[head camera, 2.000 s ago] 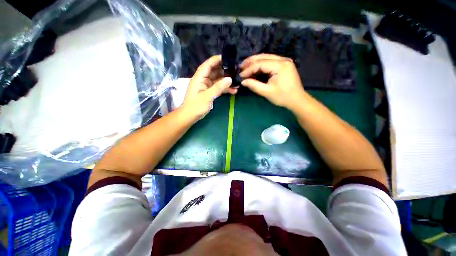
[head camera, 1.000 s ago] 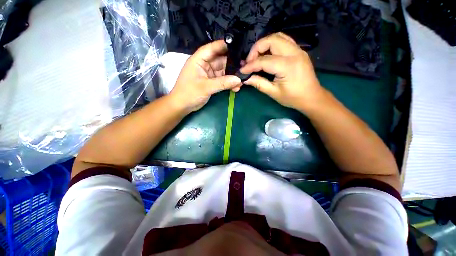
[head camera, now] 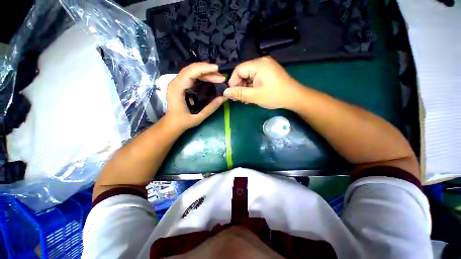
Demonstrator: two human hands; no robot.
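A black plastic housing [head camera: 206,92] lies sideways in my left hand [head camera: 185,93], between thumb and fingers, over the yellow-green line. My right hand [head camera: 263,85] is at the housing's right end, thumb and index finger pinched together there; whether a small piece is between them is hidden. Behind the hands, a dark tray [head camera: 328,53] is heaped with small black inserts [head camera: 217,30]. Another glossy black housing [head camera: 279,36] lies on the tray. A translucent white bottle [head camera: 276,127] stands on the green bench, right of the line.
A clear plastic bag [head camera: 132,55] with a white sheet [head camera: 71,101] and black parts is at the left. A white wipe [head camera: 164,88] is beside my left wrist. A white corrugated board [head camera: 445,91] is at the right. Blue crates [head camera: 63,232] are below the bench, lower left.
The housing has turned from upright to sideways in my left hand. Both hands have come slightly nearer and left. A housing on the tray now shows more clearly.
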